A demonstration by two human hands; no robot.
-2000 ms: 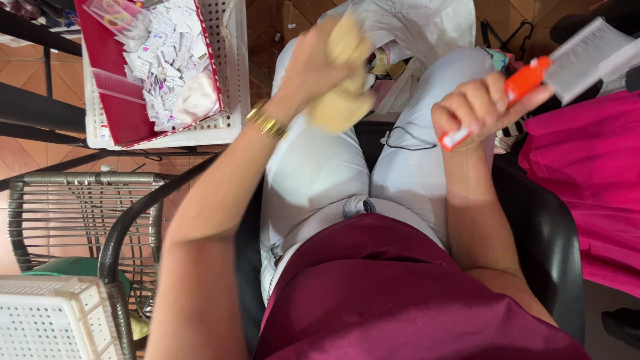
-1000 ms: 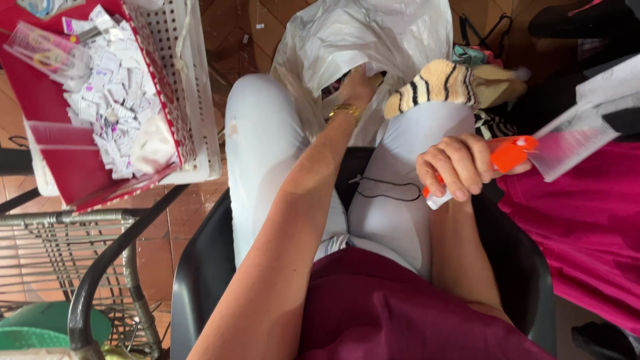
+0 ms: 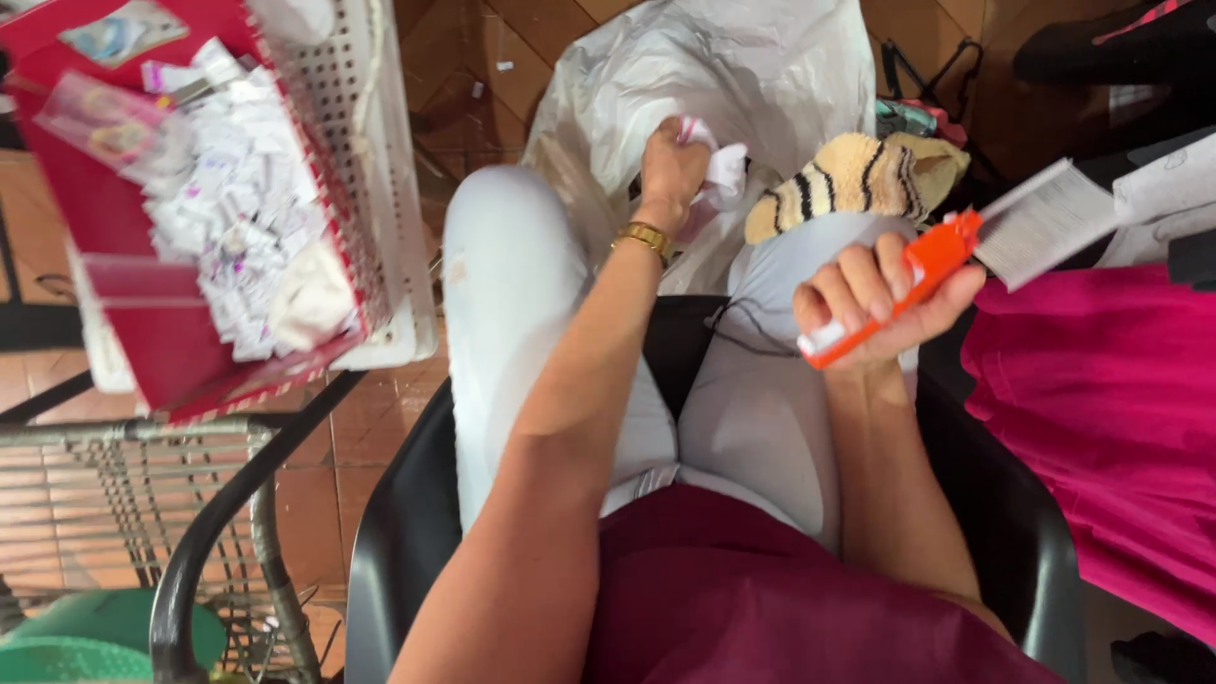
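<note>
My left hand (image 3: 676, 171), with a gold watch at the wrist, grips a small white and pink cloth item (image 3: 719, 171) at the mouth of a white plastic bag (image 3: 712, 66) between my knees. In my right hand (image 3: 879, 309) is an orange and white tagging gun (image 3: 898, 290), with a strip of clear plastic tag fasteners (image 3: 1045, 223) sticking out of its far end. A cream sock with black wavy stripes (image 3: 826, 190) lies over my right knee, with a plain cream part behind it. A dark thin cord (image 3: 750, 332) rests on my right thigh.
At the left, a red box (image 3: 180, 366) of small white paper tags (image 3: 237, 199) sits on a white perforated plastic crate (image 3: 404, 218). Below it are a woven chair (image 3: 123, 432) and a green container (image 3: 123, 632). Magenta fabric (image 3: 1092, 408) lies at the right, near my chair's black armrest (image 3: 1035, 532).
My left hand, earlier down in the bag's mouth, has come up with the white and pink item. My right hand keeps the tagging gun. The striped sock stays on my right knee.
</note>
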